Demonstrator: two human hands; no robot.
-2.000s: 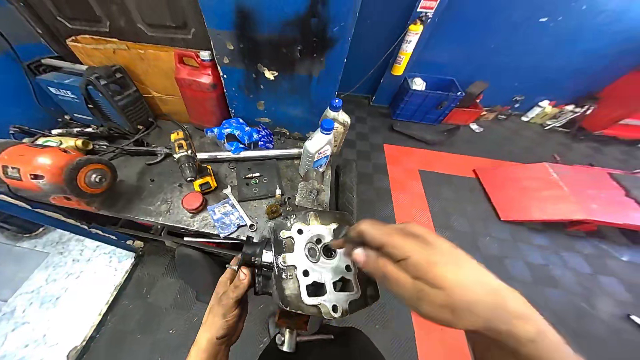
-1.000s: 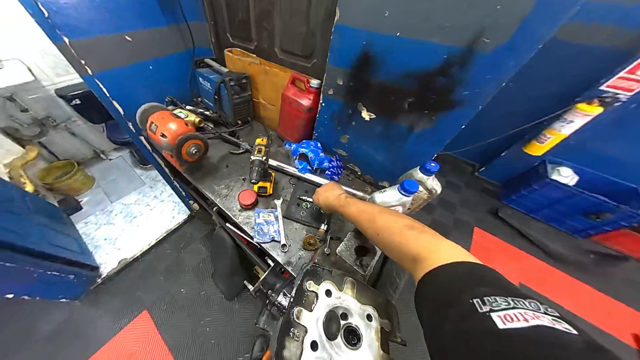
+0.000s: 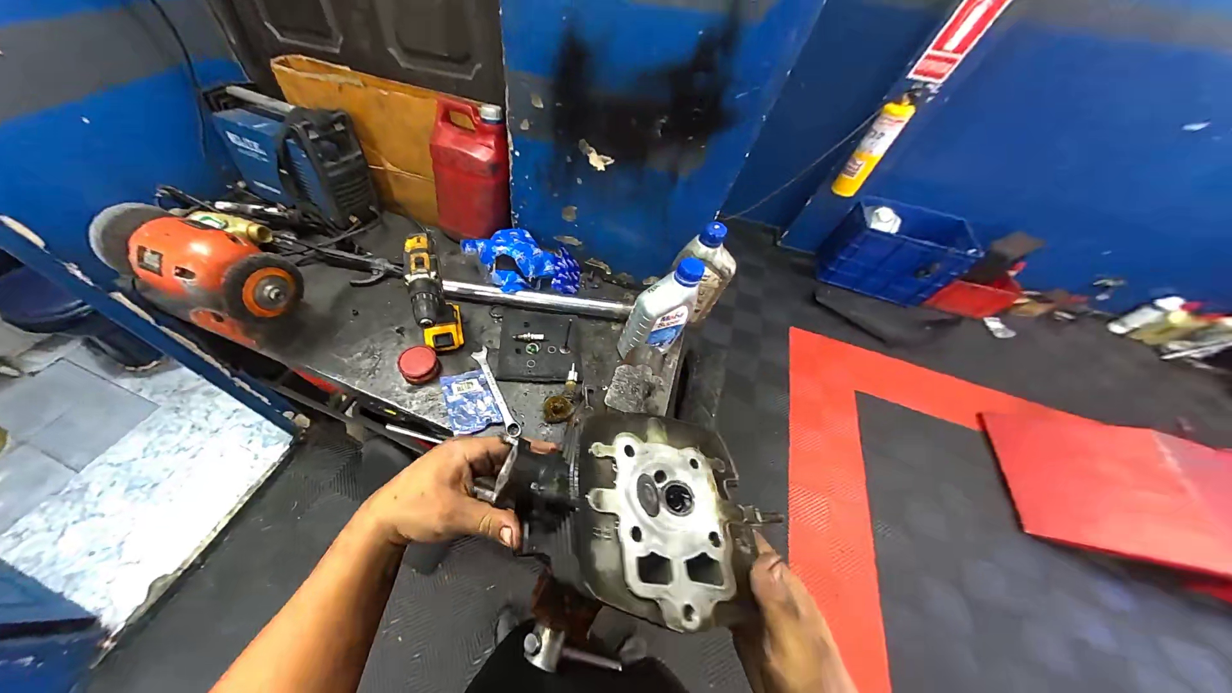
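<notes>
A finned metal engine cylinder head (image 3: 674, 568) sits in the lower middle of the head view, its machined face with round holes and two squarish openings turned up. My left hand (image 3: 448, 496) grips the black fitting (image 3: 544, 486) on its left side. My right hand (image 3: 784, 616) is closed around the lower right edge of the casting, fingers mostly hidden beneath it. Below it a vise (image 3: 568, 626) with a metal handle shows in part; whether it clamps the casting cannot be told.
On the workbench (image 3: 356, 356) are a bench grinder (image 3: 197, 255), a cordless drill (image 3: 425, 289), a combination wrench (image 3: 496, 390), a black plate with small parts (image 3: 534, 346), a wire brush (image 3: 557, 408), oil bottles (image 3: 664, 308) and a red jug (image 3: 470, 168). A red ramp (image 3: 1107, 481) lies right.
My right hand, over the black plate on the bench a second ago, is now at the casting's right edge. My left hand, out of view then, is now on the black fitting. The view has shifted.
</notes>
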